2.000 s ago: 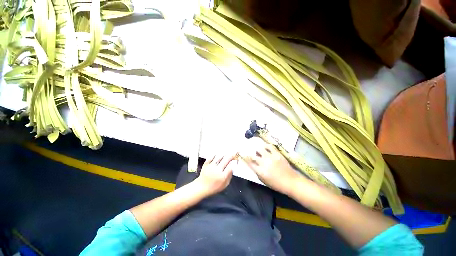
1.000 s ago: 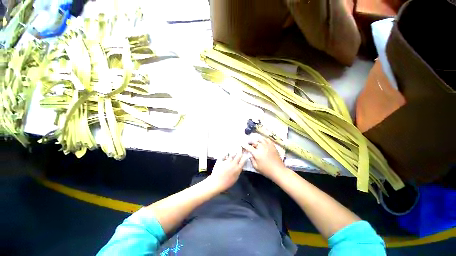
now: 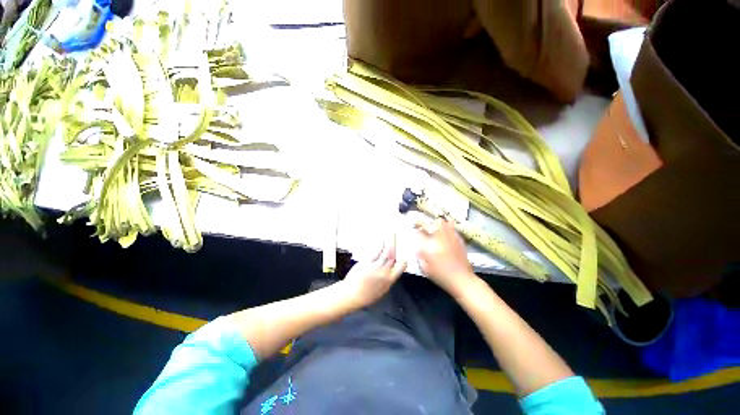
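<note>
My left hand point(image 3: 376, 275) lies at the table's front edge, fingers together, pointing up and right. My right hand point(image 3: 442, 250) is just right of it, fingers bent. Glare washes out the surface at my fingertips, so whether either hand holds anything cannot be told. A narrow pale strip end point(image 3: 329, 253) hangs at the table edge left of my left hand. A yellowish stick point(image 3: 499, 248) with a dark lumpy end point(image 3: 410, 199) lies just beyond and right of my right hand. A bundle of yellow-green strips point(image 3: 487, 174) runs diagonally to the right.
A looped pile of yellow-green strips point(image 3: 166, 146) covers the left of the white table point(image 3: 280, 223). Brown panels point(image 3: 681, 194) with orange faces stand at the right, a white slip point(image 3: 629, 61) among them. A dark round bin point(image 3: 645, 324) and blue crate point(image 3: 702, 336) are below right.
The view has swung rightward and then held nearly still. My right hand has shifted slightly right, opening a small gap from my left hand. The strip piles keep their arrangement.
</note>
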